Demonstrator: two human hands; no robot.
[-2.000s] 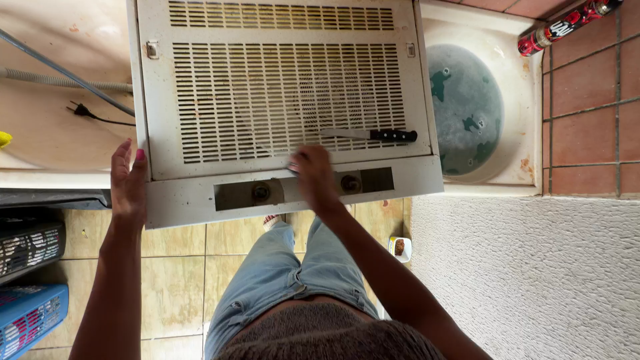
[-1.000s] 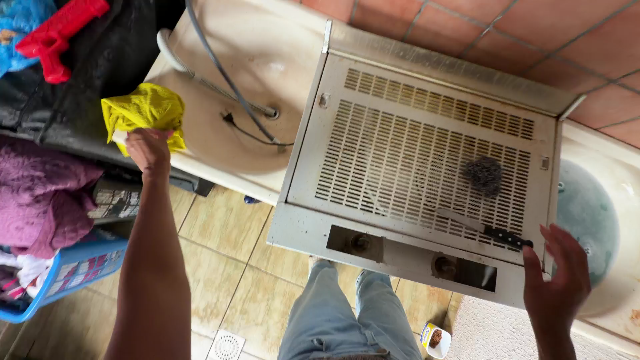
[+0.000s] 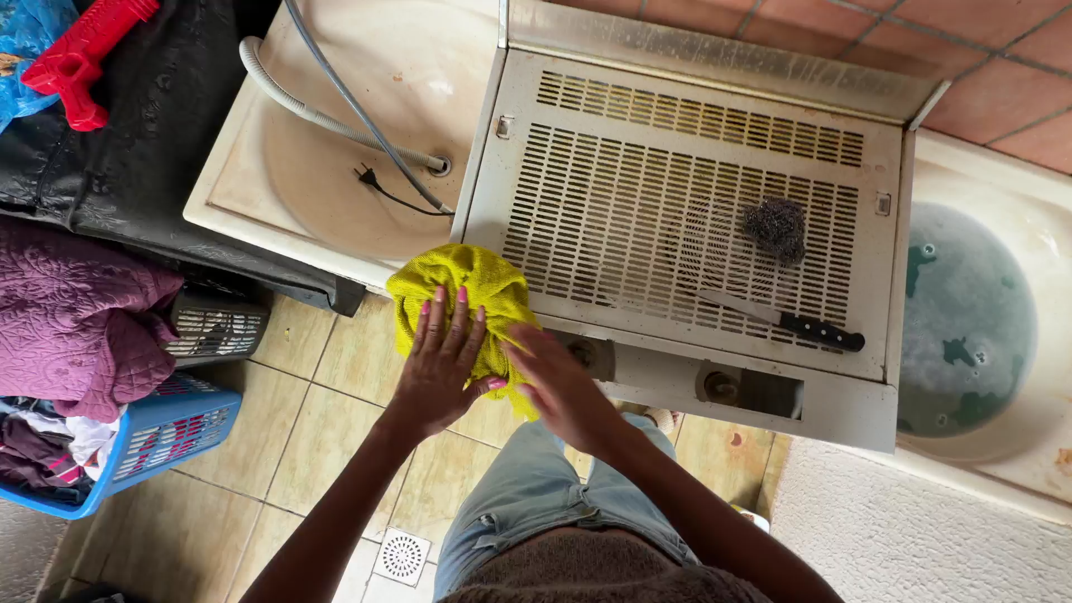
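A yellow-green cloth (image 3: 469, 280) lies bunched over the near left corner of a cooker hood (image 3: 620, 226) with a slotted metal grille. My left hand (image 3: 444, 360) rests on the cloth with its fingers apart; whether it grips any of it, I cannot tell. My right hand (image 3: 565, 385), blurred, is at the cloth's right edge, and its hold is unclear. On the right part of the grille sit a metal scouring pad (image 3: 776, 229) and, nearer me, a knife (image 3: 816, 330) with a black handle. The hood's front strip has two recessed openings.
The hood lies across a double basin; soapy water fills the right bowl (image 3: 963, 327). A grey hose (image 3: 314, 126), a cable and a plug (image 3: 367, 176) lie in the left bowl (image 3: 310, 184). Further left are a blue laundry basket (image 3: 176, 440), purple fabric (image 3: 75, 310) and a red plastic object (image 3: 84, 63).
My left hand has brought the yellow cloth rightward from beyond the left basin to the hood's corner. My right hand has moved from the hood's right side to the cloth.
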